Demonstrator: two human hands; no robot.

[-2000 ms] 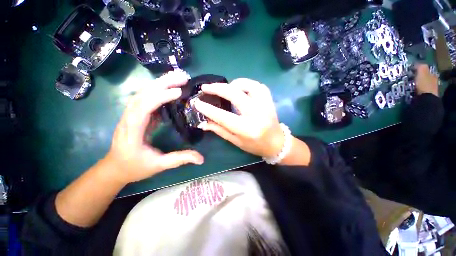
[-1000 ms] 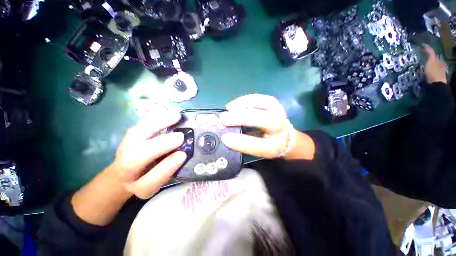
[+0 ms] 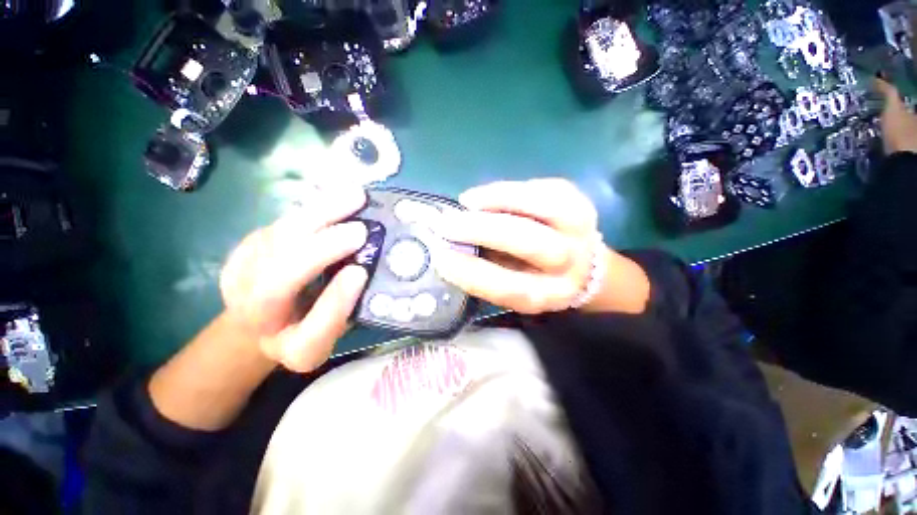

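Note:
A black rounded-square front housing (image 3: 409,260) is held near the bench's front edge, its outer face up, with a central round window and pale oval windows. My left hand (image 3: 297,277) grips its left side and holds a small dark part (image 3: 370,244) against that side between thumb and fingers. My right hand (image 3: 528,244) grips the housing's right side, fingers over its face. The undersides of the housing and of the small part are hidden.
Open shells with circuit boards (image 3: 208,75) lie at the back left, with a white-ringed part (image 3: 365,151). Two dark units, loose dark parts (image 3: 704,75) and white ring parts (image 3: 819,111) lie right. Another person's hand (image 3: 895,119) is at the far right.
The housing came up out of the hands' cover and turned face up towards me, then tilted slightly. The white-ringed part came into view behind it. The neighbour's hand moved.

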